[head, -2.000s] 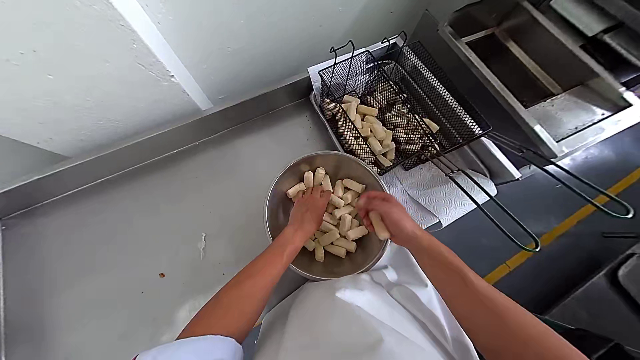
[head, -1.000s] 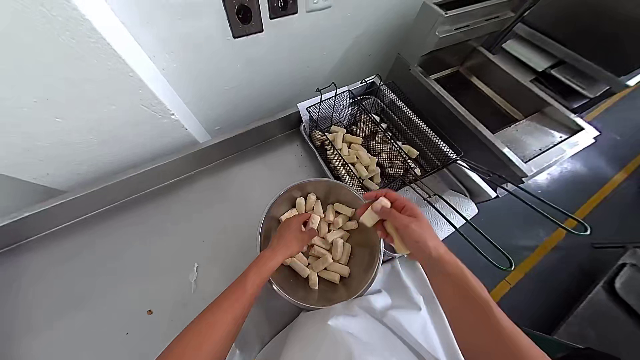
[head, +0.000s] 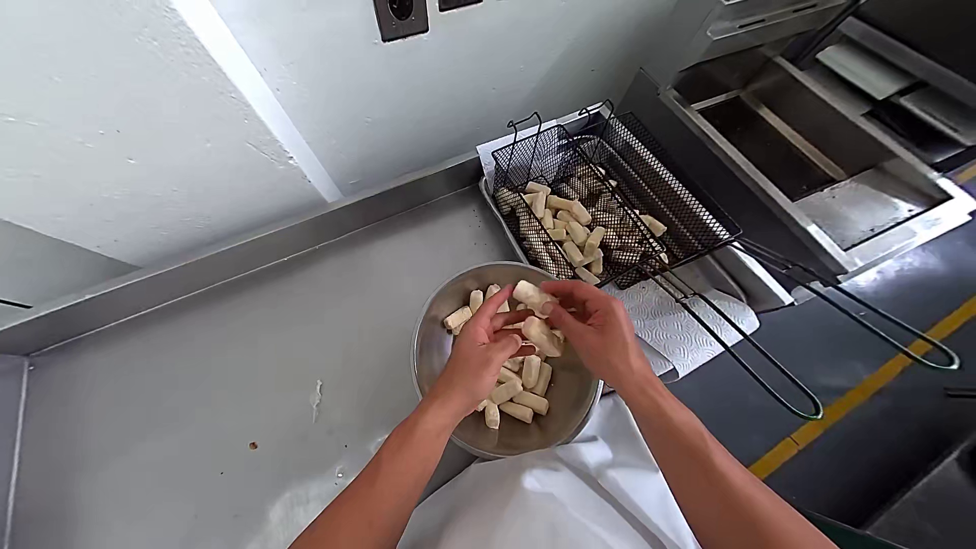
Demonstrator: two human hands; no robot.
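A round stainless steel bowl (head: 566, 412) holds several short pale sticks of food (head: 517, 412). Over the bowl my right hand (head: 595, 324) grips a pale food stick (head: 531, 296) between thumb and fingers. My left hand (head: 484, 351) is beside it with fingers spread; another pale stick (head: 542, 336) lies between the two hands, and which hand bears it I cannot tell. Beyond the bowl, a black wire fryer basket (head: 534, 152) contains more pale sticks (head: 572, 229), and a second wire basket (head: 686, 206) lies alongside it.
Both baskets rest over a metal tray (head: 499, 217), their long handles (head: 743, 358) reaching right past a patterned paper towel (head: 686, 324). An open deep fryer (head: 816, 152) stands at the upper right. The steel counter (head: 191, 366) runs left along the wall.
My hands have come together above the bowl; one second ago they were apart, the left in the bowl and the right at its right rim holding sticks.
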